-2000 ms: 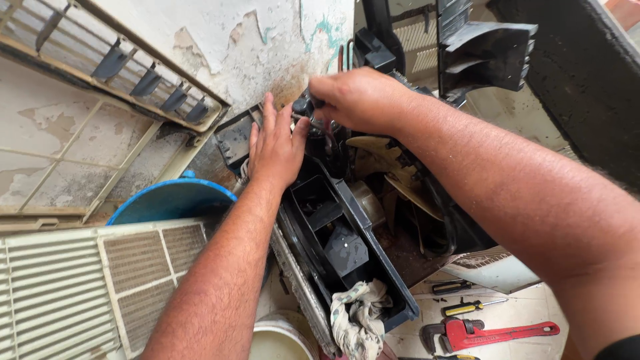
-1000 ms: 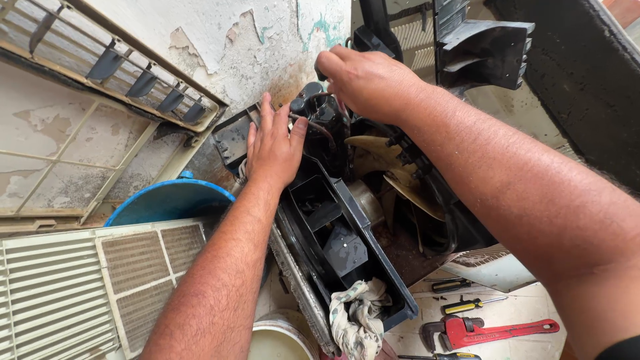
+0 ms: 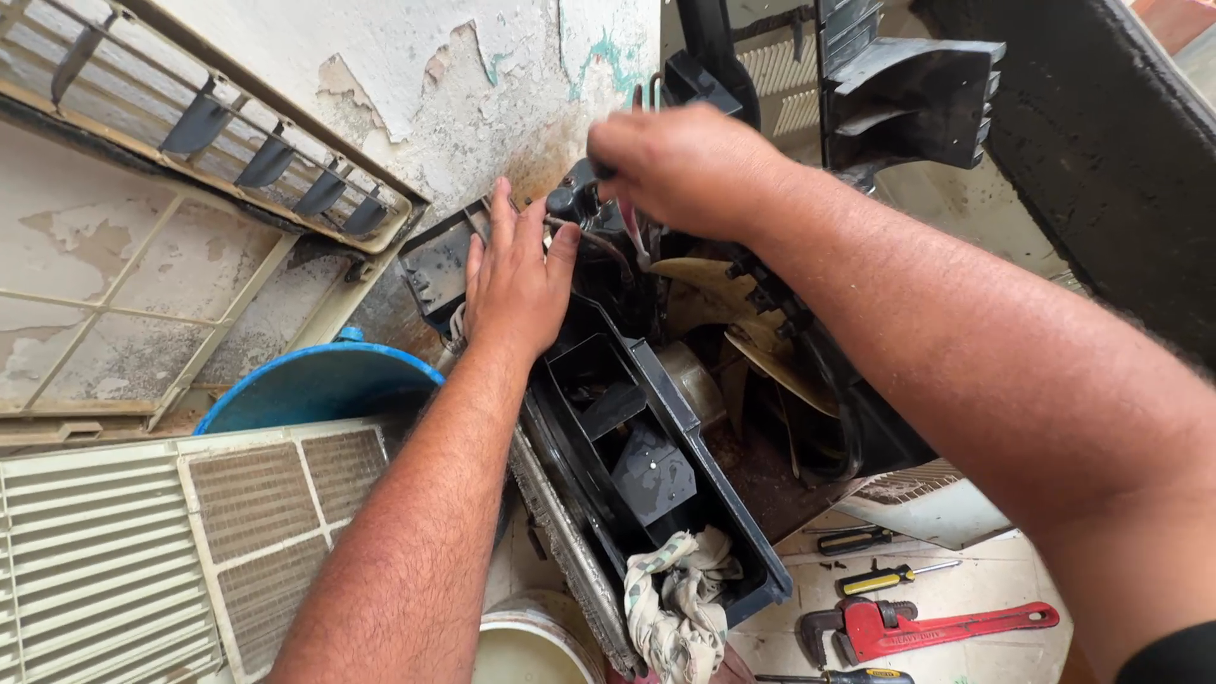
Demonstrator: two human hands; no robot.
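A partly dismantled air conditioner fills the middle, with a black plastic housing (image 3: 741, 532), a yellowed fan blade (image 3: 779, 366) and a finned coil edge (image 3: 570, 541). My left hand (image 3: 518, 275) rests with fingers apart at the housing's upper end, beside a black compressor top (image 3: 575, 199). Just right of it my right hand (image 3: 689, 166) is curled above the compressor, slightly blurred; whatever its fingers may hold is hidden. A reddish cable or tube (image 3: 632, 223) runs down below that hand. A crumpled patterned rag (image 3: 679, 603) lies over the housing's lower end.
A blue tub (image 3: 313, 380) and a louvred front grille (image 3: 104, 541) are at left, a white bucket (image 3: 537, 636) below. A red pipe wrench (image 3: 936, 627) and several screwdrivers (image 3: 883, 578) lie on the floor. A peeling wall (image 3: 456, 85) stands behind; a black curved part (image 3: 912, 104) is upper right.
My right hand has lifted off the compressor area, where it was close to my left hand two seconds ago, and the compressor top shows more. My left hand has stayed in place.
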